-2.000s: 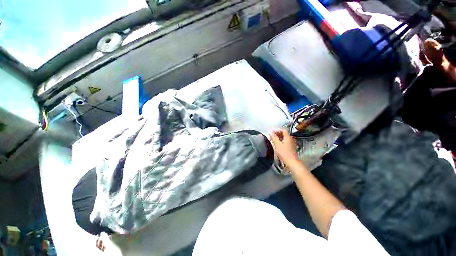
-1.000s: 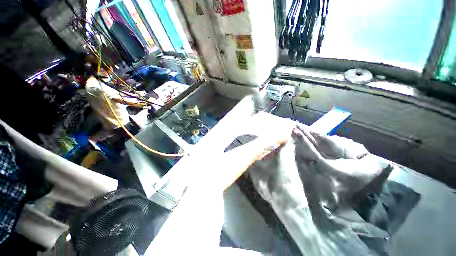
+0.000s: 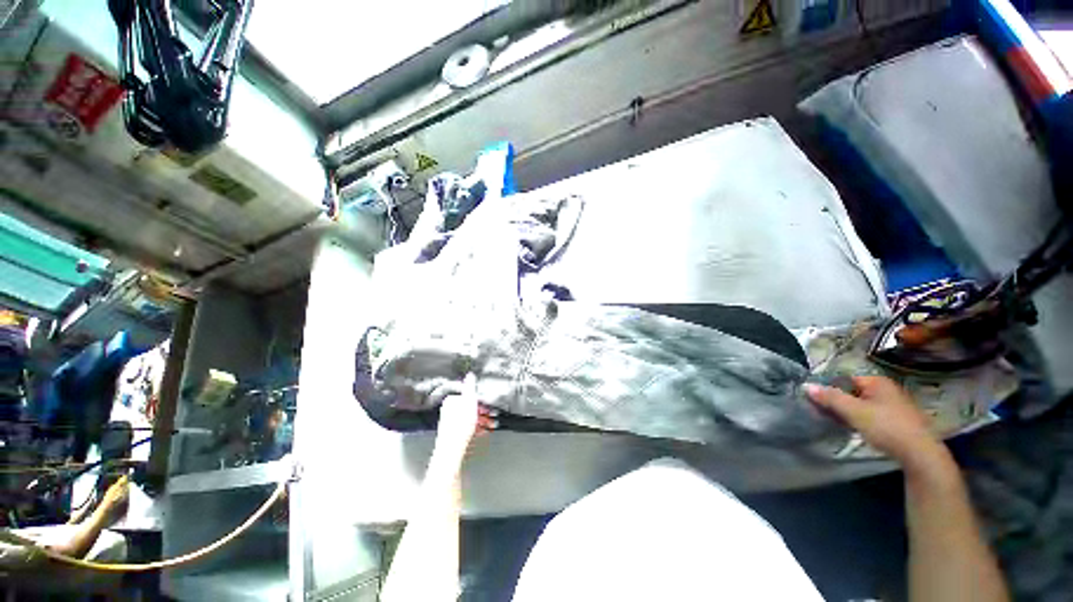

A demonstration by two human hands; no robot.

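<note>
A grey mottled jacket (image 3: 471,282) lies over the pale ironing table (image 3: 706,212). One sleeve (image 3: 635,370) is stretched lengthwise along the black sleeve board (image 3: 753,323), whose rounded ends show at both sides. My left hand (image 3: 464,412) is at the sleeve's upper part near the board's left end, its fingers partly hidden at the cloth edge. My right hand (image 3: 865,414) pinches the sleeve's cuff end at the right. The steam iron (image 3: 930,335) rests on a crumpled pad at the table's right end, touched by neither hand.
Dark hoses (image 3: 1041,276) run from the iron to the right edge. A second pale table (image 3: 941,129) stands back right. A blue post (image 3: 497,168) rises behind the jacket. A yellow hose (image 3: 224,543) and another person's arm (image 3: 94,517) are at lower left. Dark hangers hang upper left.
The view has swung back over the table. The sleeve now lies flat along the board. My right hand, earlier by the board's end near the iron, now holds the cuff end.
</note>
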